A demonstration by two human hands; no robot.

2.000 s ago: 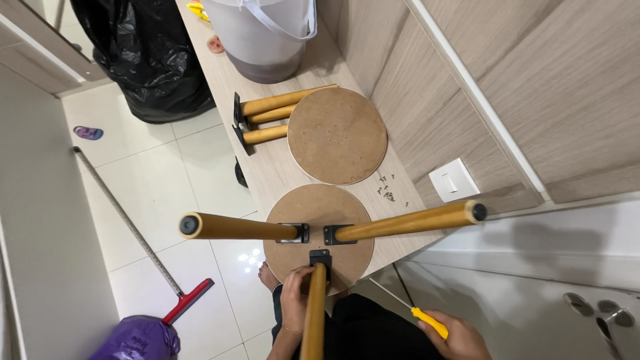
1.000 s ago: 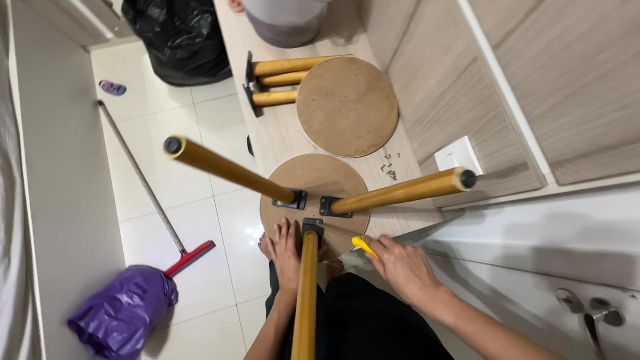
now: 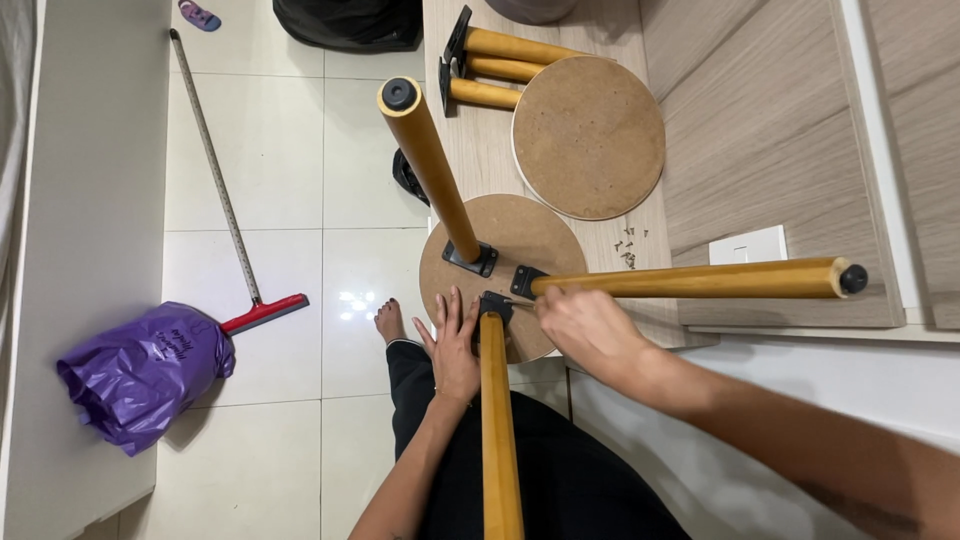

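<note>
A round fibreboard seat [image 3: 450,281] carries three wooden legs on black brackets: one leg [image 3: 435,165] leans up to the left, another [image 3: 697,281] points right, the third [image 3: 501,435] comes toward me. My left hand [image 3: 456,349] lies on the board with fingers spread, beside the near leg's bracket [image 3: 496,304]. My right hand [image 3: 592,326] is closed around a screwdriver, its handle hidden in the fist; the thin metal shaft [image 3: 519,302] reaches that bracket. Loose screws [image 3: 628,251] lie on the wooden bench to the right.
A second round board [image 3: 592,139] and more wooden legs [image 3: 517,49] lie on the bench [image 3: 480,157]. A light switch plate [image 3: 748,245] is on the panelled wall. On the tiled floor are a squeegee [image 3: 217,165], a purple plastic bag [image 3: 154,375] and a black bag [image 3: 352,22].
My right hand has moved with the yellow-handled screwdriver from the right side in to the near bracket. My left hand has left the near leg and now lies flat on the board. The view has shifted.
</note>
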